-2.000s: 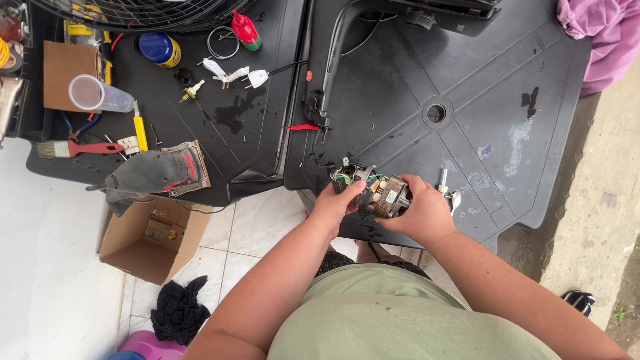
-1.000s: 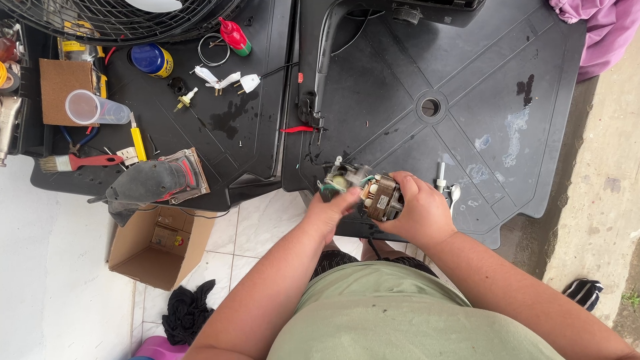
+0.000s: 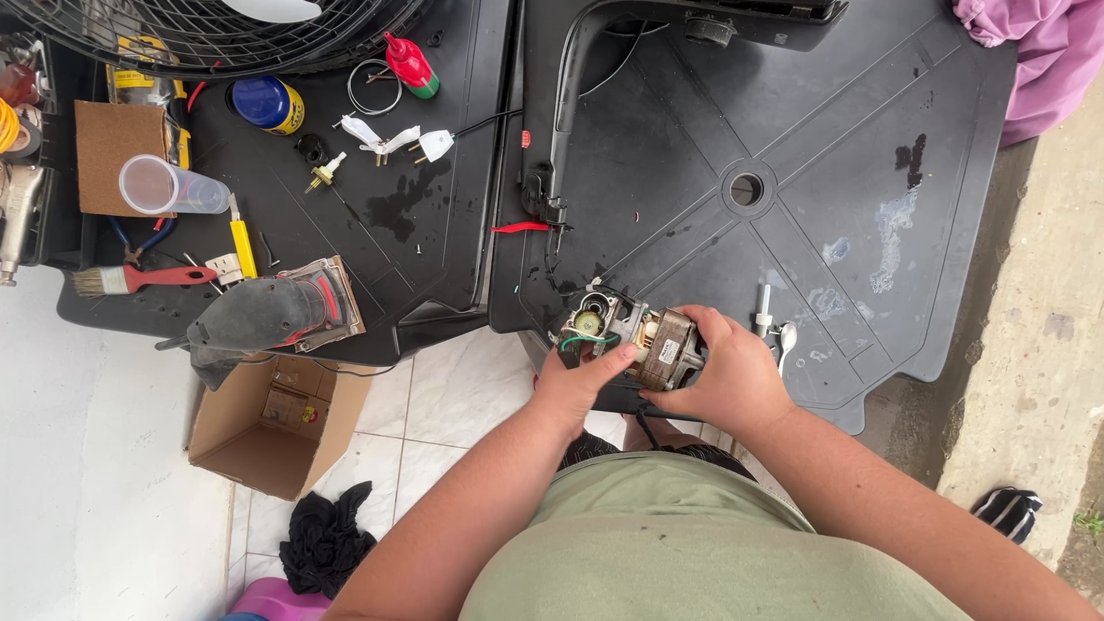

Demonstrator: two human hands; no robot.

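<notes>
An electric fan motor [image 3: 669, 348] with a steel core, a label and a gear housing [image 3: 590, 321] is held between both hands above the near edge of the black plastic table. My left hand [image 3: 580, 386] grips the gear-housing end, where a green wire curves beside the fingers. My right hand [image 3: 733, 376] holds the laminated core from the right, thumb below and fingers over the top. To the right of that hand a white plastic pin [image 3: 764, 310] and a spoon [image 3: 787, 338] lie on the table. Fingertips behind the motor are hidden.
The black fan stand [image 3: 552, 112] lies across the right table [image 3: 828, 112]. On the left table are a power sander [image 3: 267, 315], a paintbrush [image 3: 142, 278], a yellow cutter [image 3: 243, 248], white plugs [image 3: 435, 145] and a fan grille [image 3: 216, 43]. A cardboard box [image 3: 276, 431] stands below.
Both hands keep hold of the motor. It has been turned a little, and the gear housing by my left hand now shows more plainly.
</notes>
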